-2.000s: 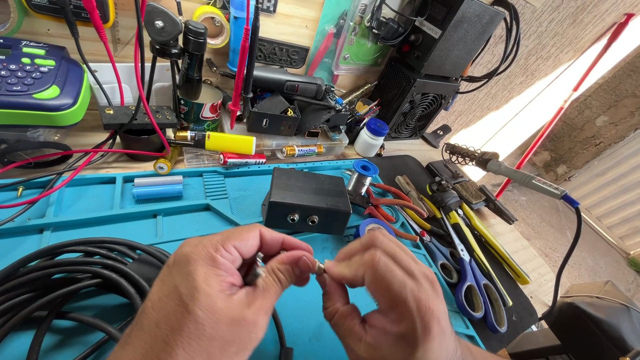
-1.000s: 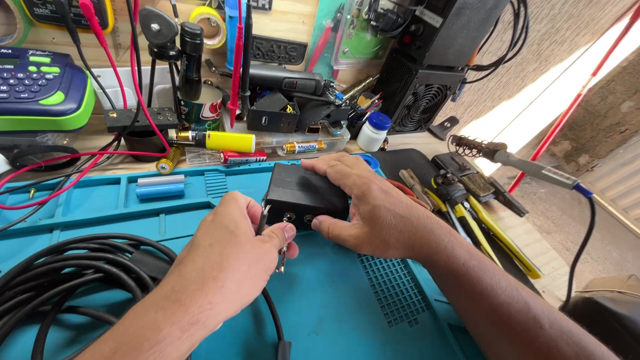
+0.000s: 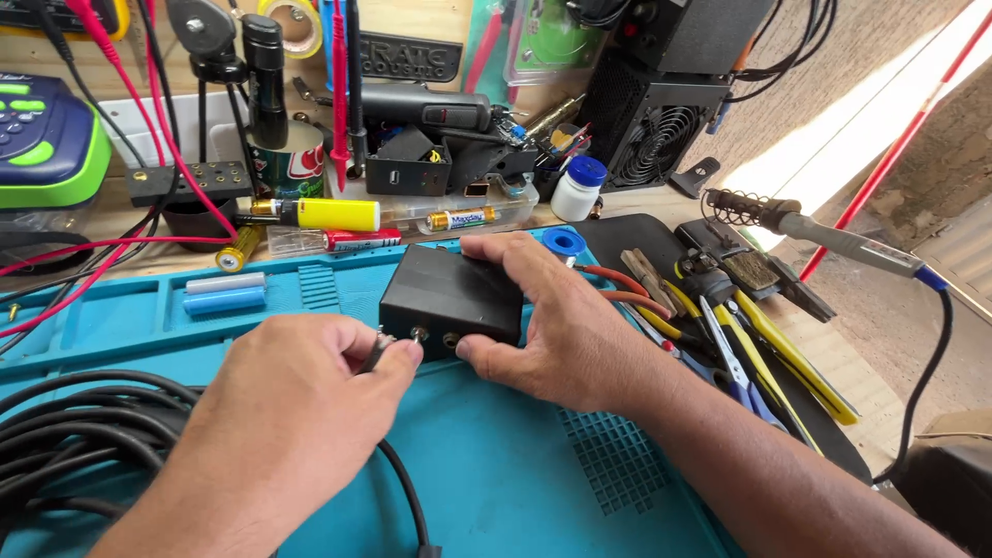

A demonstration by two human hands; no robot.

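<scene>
A black box with two round metal jacks on its front face rests on the blue silicone work mat. My right hand grips the box around its right side, thumb low at the front and fingers on top. Between the thumb and fingers of my left hand is a metal audio plug, at or touching the left jack; how far in it sits cannot be told. A black cable runs below my left hand, and a thick coil of black cable lies at the left.
Pliers, scissors and a wooden clothespin lie at the right, under a soldering iron in its spring holder. Blue and grey cylinders sit in a mat tray. Behind stand a white jar and a fan-vented black case.
Two seconds ago both hands were together in front of the box; now my right hand holds the box and my left hand is at its front jack. The box appears turned slightly.
</scene>
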